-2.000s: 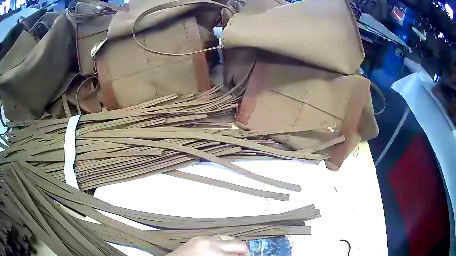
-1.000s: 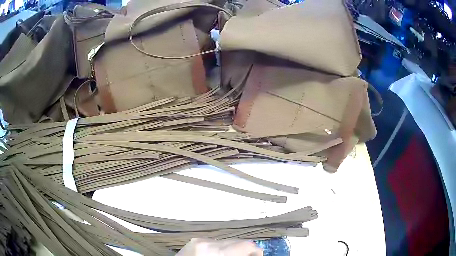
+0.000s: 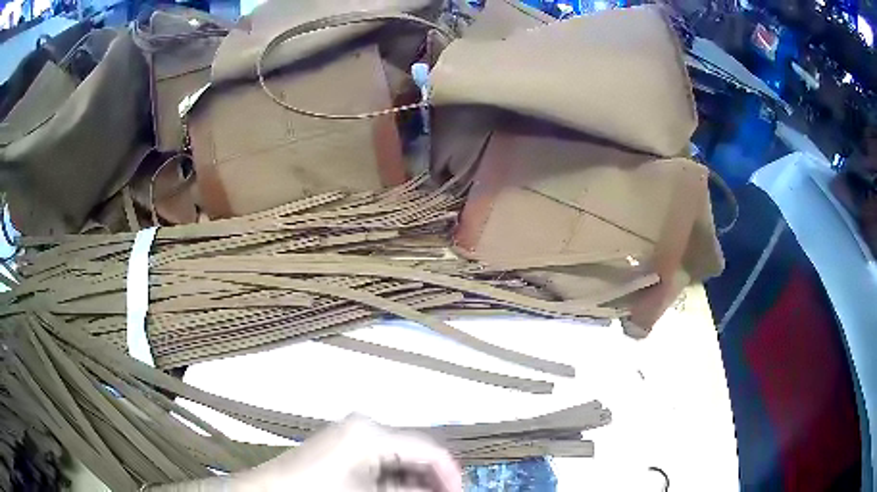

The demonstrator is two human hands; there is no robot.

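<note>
My left hand [image 3: 375, 463] is at the bottom edge, its forearm coming in from the lower left. It is blurred and partly cut off, over the loose brown straps [image 3: 538, 419]; whether it grips one is unclear. Strap ends show to the right of the hand, and more loose straps fan out at lower left. A shiny grey-blue item [image 3: 514, 476] lies beside the fingers, cut off by the edge. Behind is a strap bundle [image 3: 260, 312] with a white band [image 3: 139, 298] wrapped crosswise. My right hand is not in view.
Brown handbag bodies [image 3: 567, 82] are heaped behind the bundle, with a thin handle loop [image 3: 264, 77]. A white sheet [image 3: 654, 423] lies under the straps. A dark curved scrap [image 3: 661, 476] is at lower right. Another white-covered table [image 3: 817, 216] stands at right.
My left hand has moved up and slightly left, so more of its back and the forearm show over the loose straps. The view has shifted slightly; the bundle and bags look unmoved.
</note>
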